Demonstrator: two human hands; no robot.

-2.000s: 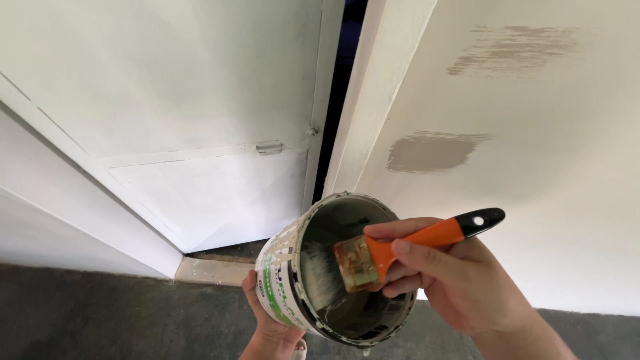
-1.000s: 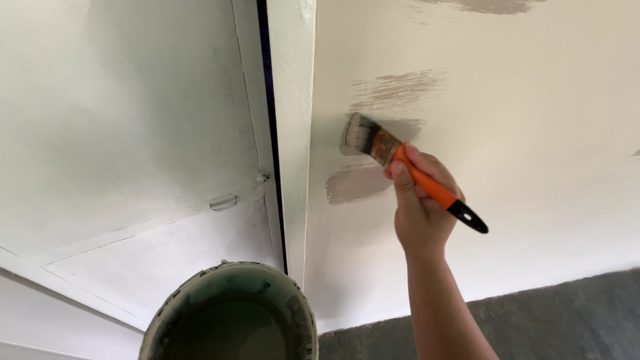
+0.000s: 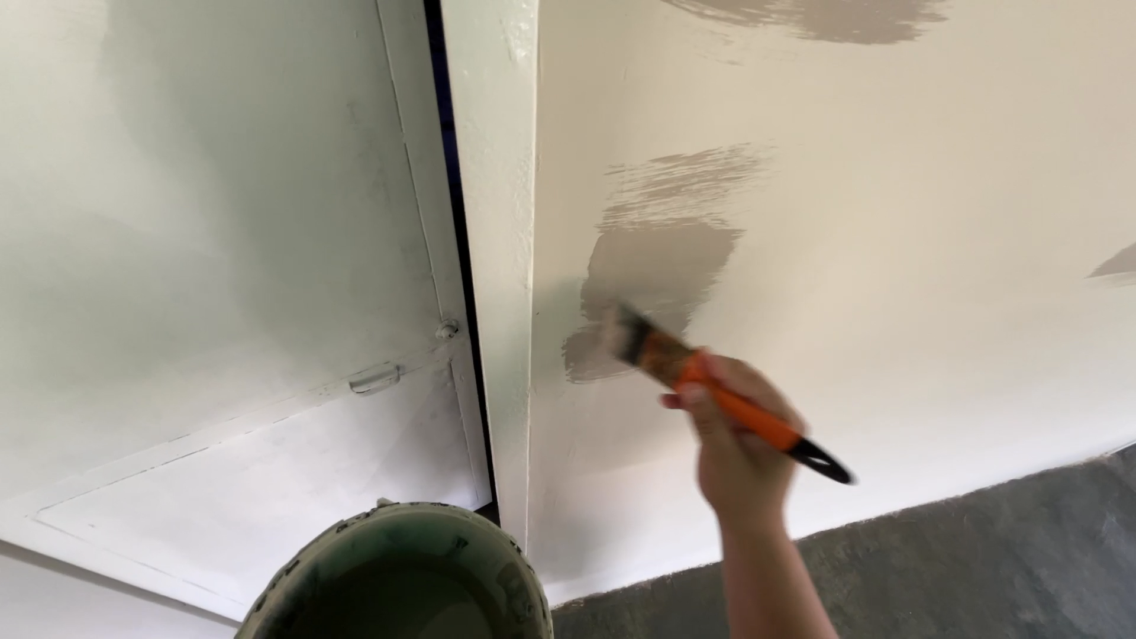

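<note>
My right hand (image 3: 745,435) is closed around the orange and black handle of a paintbrush (image 3: 683,364). Its blurred bristles lie over the lower part of a brownish-grey paint patch (image 3: 661,266) on the cream wall (image 3: 852,222); whether they touch it I cannot tell. Streaky strokes run above that patch, and another painted patch (image 3: 861,16) crosses the top edge. At the bottom, left of my right arm, is a paint bucket (image 3: 399,515) with a smeared rim and dark inside. My left hand is out of view.
On the left stands a white door (image 3: 222,204) with a small handle (image 3: 374,380) and a dark gap along its edge. A pale door frame (image 3: 497,266) divides it from the wall. Dark grey floor (image 3: 967,550) runs below the wall. A further patch (image 3: 1120,264) shows at the right edge.
Two seconds ago the brush was in the bucket; it has gone to the wall. The painted area there has grown since one second ago. My left hand, earlier on the bucket, has left the view.
</note>
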